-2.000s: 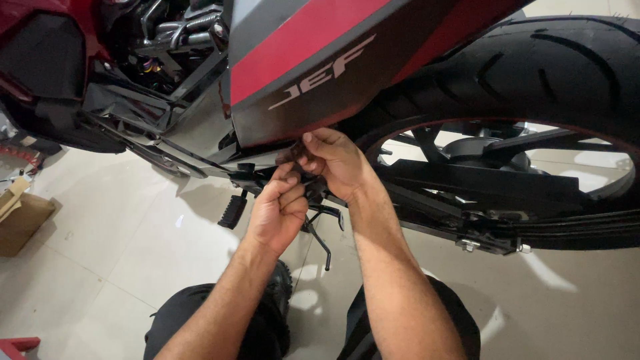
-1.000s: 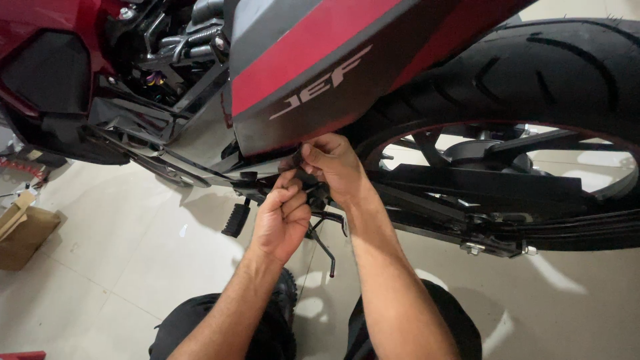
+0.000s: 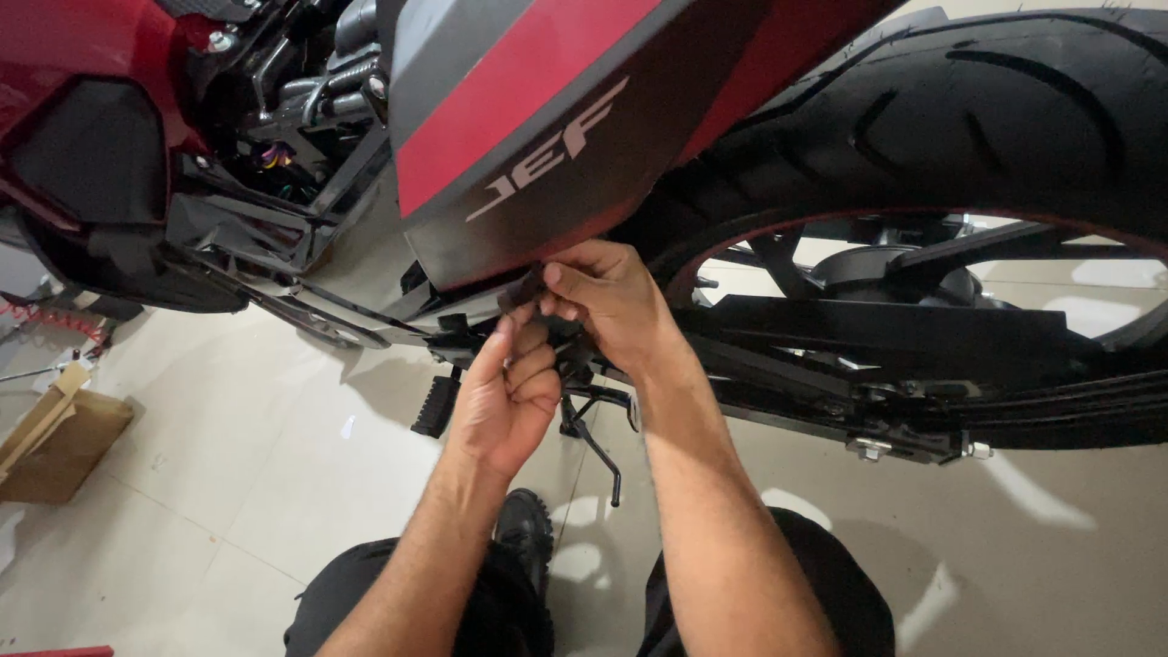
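Both hands meet just below the lower edge of a motorcycle's dark grey and red side panel point(image 3: 547, 137), which bears light lettering. A small dark part point(image 3: 520, 287) sits between their fingertips; its kind cannot be made out. My right hand point(image 3: 607, 301) pinches its right side with thumb and fingers. From below, my left hand point(image 3: 511, 388) holds its lower end with thumb and forefinger, the other fingers curled. A black footpeg point(image 3: 437, 402) juts out to the left of my left hand, and a black stand or lever point(image 3: 598, 452) hangs beneath the hands.
The rear tyre point(image 3: 912, 137) and the black swingarm point(image 3: 876, 333) fill the right side. Exposed engine parts point(image 3: 319, 96) lie at upper left. An open cardboard box point(image 3: 68, 438) stands on the tiled floor at the left. A black boot point(image 3: 525, 529) is below my left hand.
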